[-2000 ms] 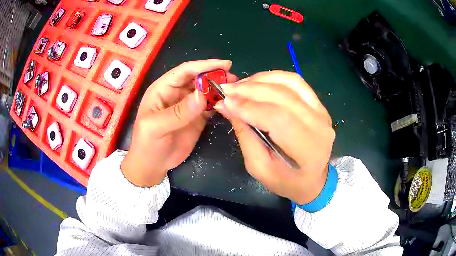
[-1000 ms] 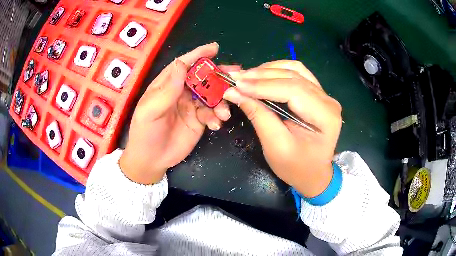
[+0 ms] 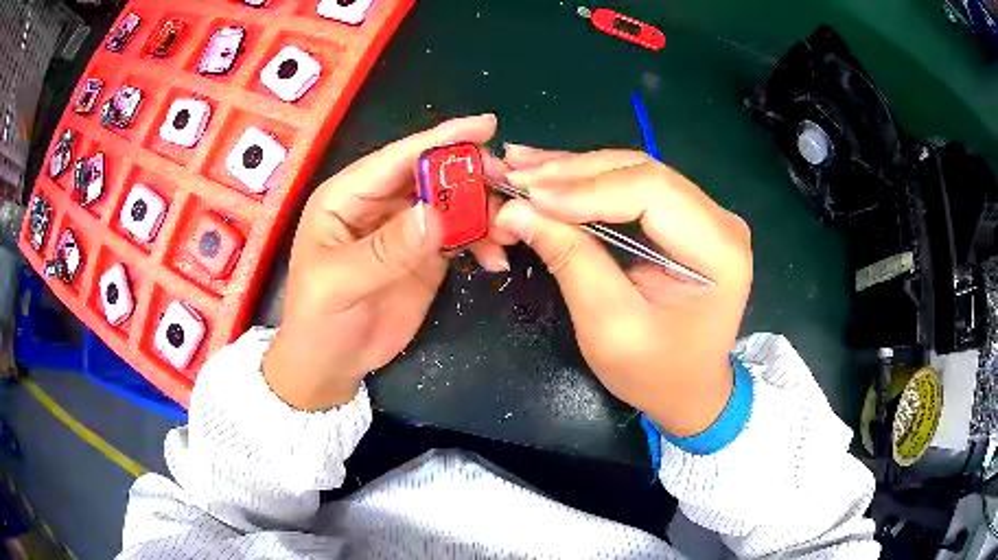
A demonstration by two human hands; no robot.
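Note:
A red housing shell (image 3: 464,208) with a purplish rim is held upright in my left hand (image 3: 367,263), thumb on its left side, fingers behind it. Its inside faces me and shows a pale bracket-shaped line near the top and small dark holes at the left. My right hand (image 3: 635,273) holds thin silver tweezers (image 3: 646,253) like a pen. The tweezers point at the shell's upper right edge; I cannot tell if their tips touch it. A blue band is on my right wrist.
A red-orange foam tray (image 3: 233,191) with square pockets of whitish-pink housings is at left. A blue stick (image 3: 643,124) lies behind my right hand. A small red tool (image 3: 627,28) lies at the far side. A black fan unit (image 3: 823,131) and yellow tape roll (image 3: 917,416) are at right. White flecks dot the mat.
The shell was tilted with the tweezers inside it, then turned with its inside more open to view. It now stands more upright, and my left thumb has come onto its side.

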